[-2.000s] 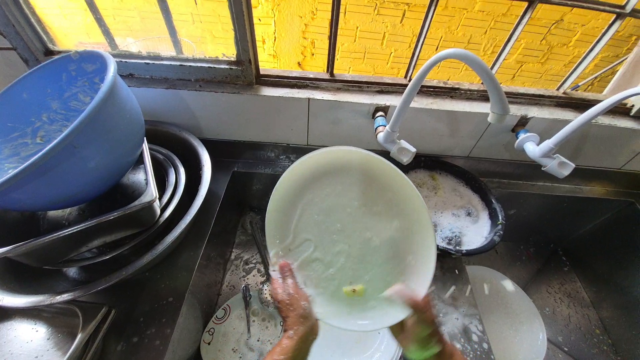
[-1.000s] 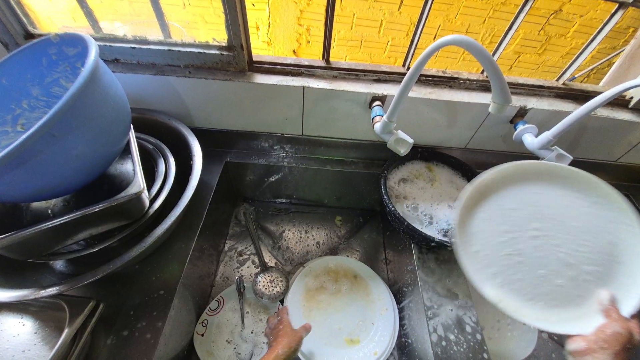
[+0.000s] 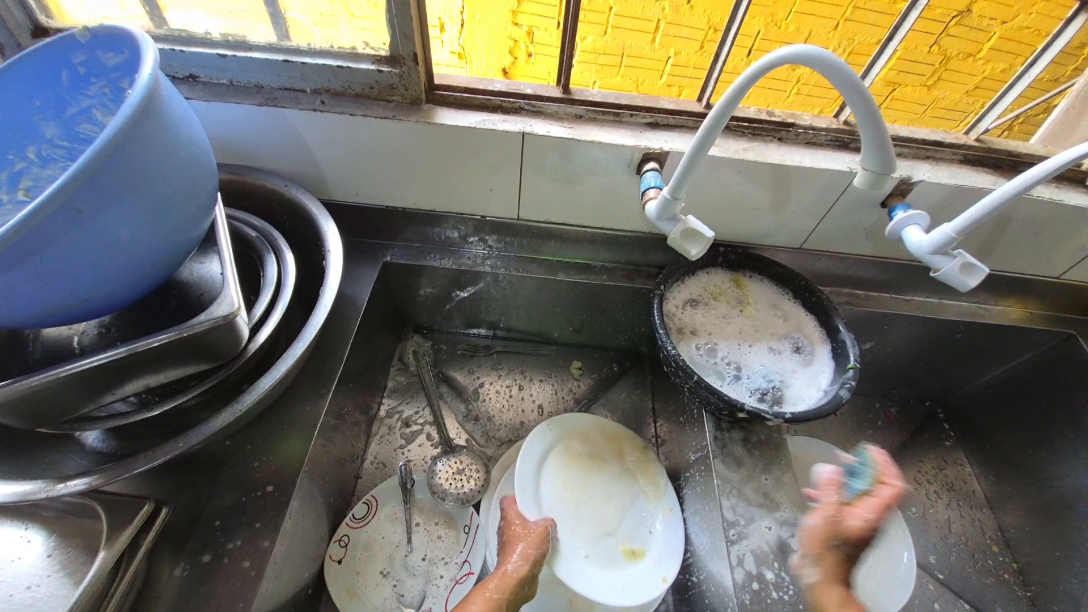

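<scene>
My left hand [image 3: 520, 544] grips the left edge of a white plate [image 3: 595, 501] with yellowish residue, tilted above other white plates in the left basin. Over the right basin, my right hand [image 3: 850, 518] holds a bluish-green sponge [image 3: 858, 472]; it is blurred. A white plate [image 3: 888, 561] lies below that hand, partly covered by it. Left of my left hand is a plate with red and black patterns [image 3: 357, 552], with a spoon [image 3: 407, 501] on it. A slotted metal skimmer [image 3: 457, 476] rests beside it.
A black basin of suds [image 3: 748, 340] straddles the divider between the sink basins, under a white curved faucet [image 3: 799, 55]. Another white faucet [image 3: 935, 246] is at right. A blue plastic tub [image 3: 110, 229] sits on steel pans [image 3: 314, 323] at left. A fork [image 3: 506, 349] lies in the left basin.
The large white plate that my right hand held at the right is out of that hand, which now has the sponge. My left hand has raised a soiled plate off the stack.
</scene>
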